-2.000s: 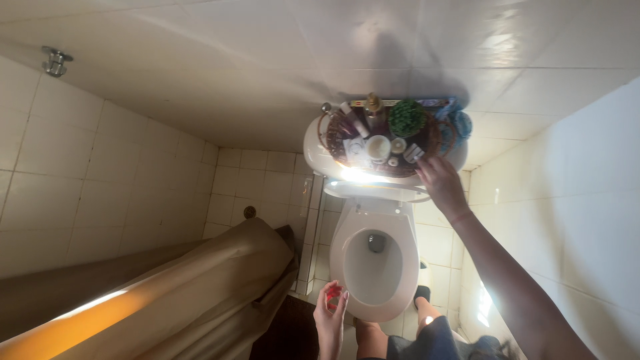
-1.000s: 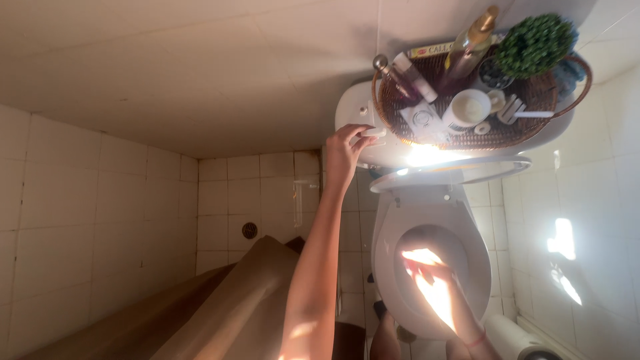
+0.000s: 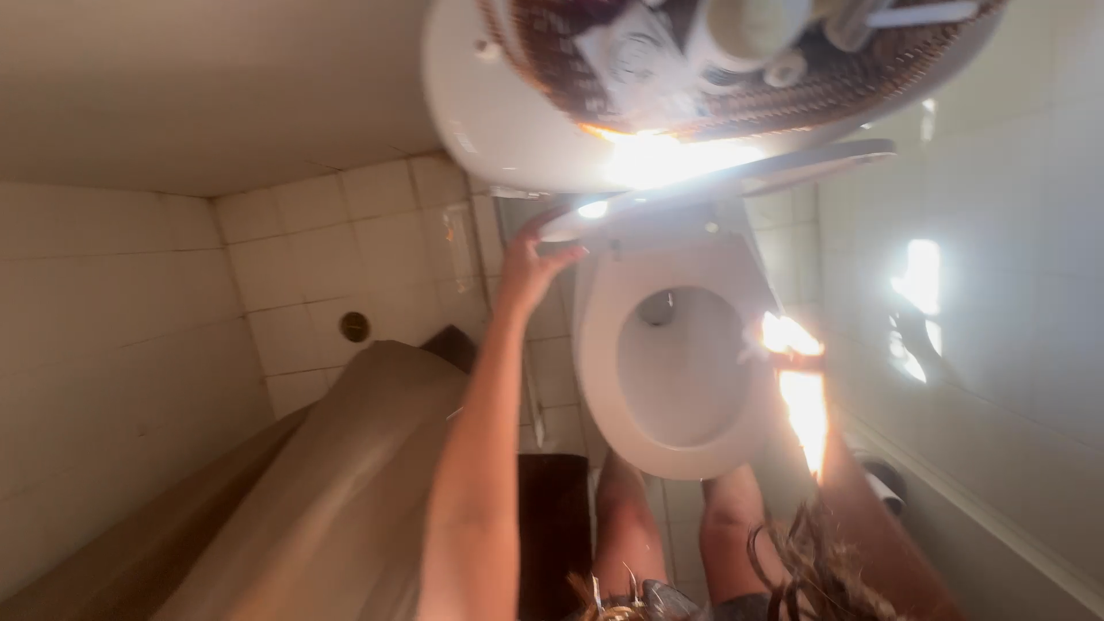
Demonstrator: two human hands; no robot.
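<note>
My left hand (image 3: 536,263) grips the left edge of the raised toilet lid (image 3: 811,168), thumb in front and fingers partly hidden behind it. The white toilet seat (image 3: 604,405) lies around the open bowl (image 3: 681,371). Beside the right rim of the seat is my right hand (image 3: 789,341), washed out by bright sunlight; its fingers and anything in them cannot be made out. Above the lid, a wicker tray (image 3: 552,90) rests on the cistern top (image 3: 483,112), holding a white cup or candle jar (image 3: 750,26), a white packet (image 3: 634,60) and other small items.
A brown shower curtain (image 3: 345,483) hangs at the left, near a round drain (image 3: 354,326). A dark mat or bin (image 3: 554,526) is on the floor between the curtain and my legs. A white roll (image 3: 884,487) is low at the right, by the tiled wall (image 3: 992,302).
My left hand has moved from the cistern top to the lid's left edge. My right hand, over the bowl one second ago, is now at its right rim. The view has come closer.
</note>
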